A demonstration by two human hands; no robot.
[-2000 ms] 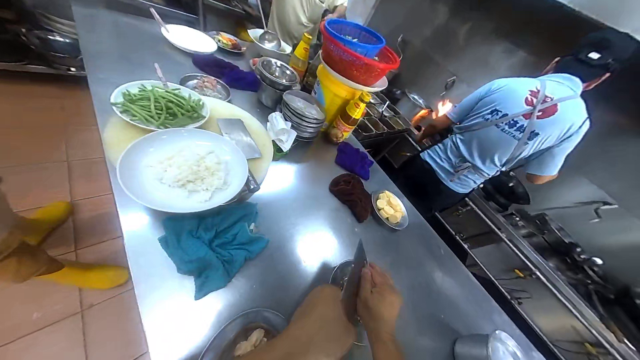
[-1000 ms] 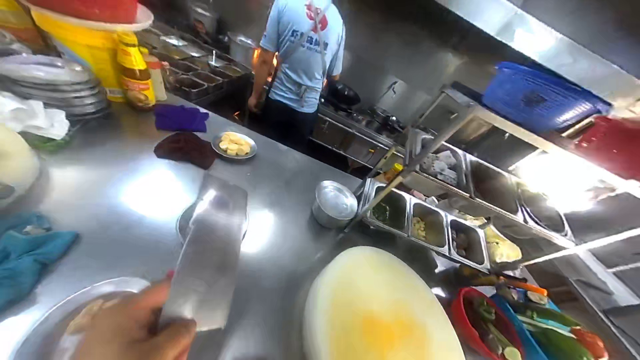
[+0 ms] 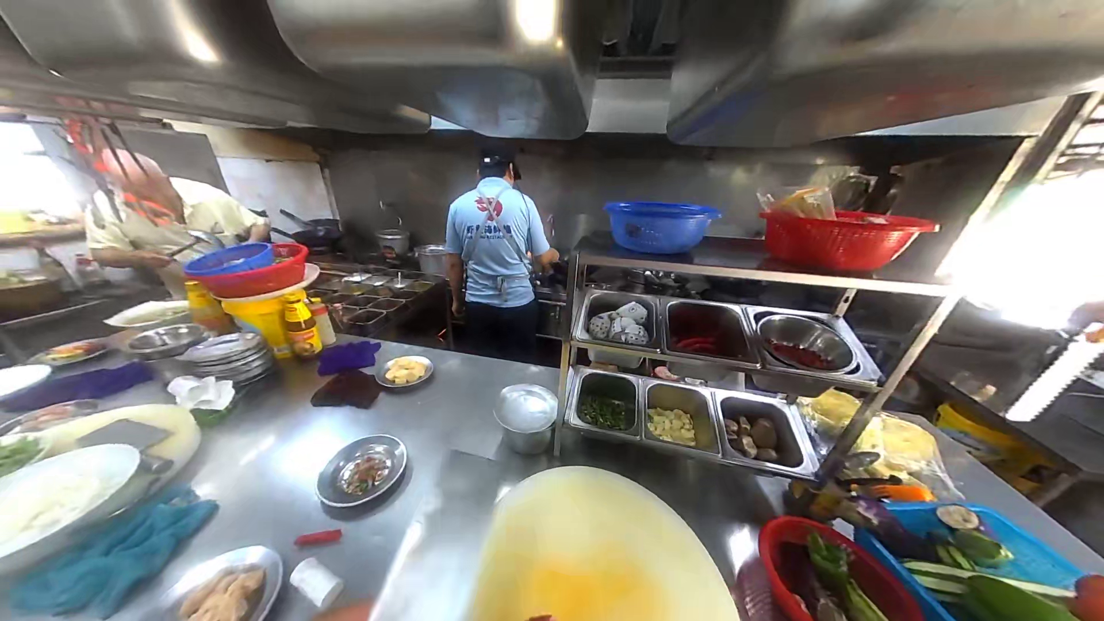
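Observation:
A blurred cleaver blade rises from the bottom edge, overlapping the left side of a round, yellow-stained cutting board. Only a strip of skin, apparently my left hand, shows at the bottom edge left of the blade; its grip is hidden. My right hand is not visible, and the cleaver's handle is out of view. Left of the blade lie a red chili piece, a small white cylindrical object and a metal plate of pale pieces. Farther back, a metal dish holds chopped bits.
A lidded metal pot stands beyond the board, beside a rack of ingredient pans. Right are a red basket and blue tray of vegetables. Left are a teal cloth and white bowl. A co-worker faces the stove.
The view has swung up and widened. A hand seen gripping the cleaver one second ago is now almost wholly below the view. The blade now overlaps the board, which stood apart from it before.

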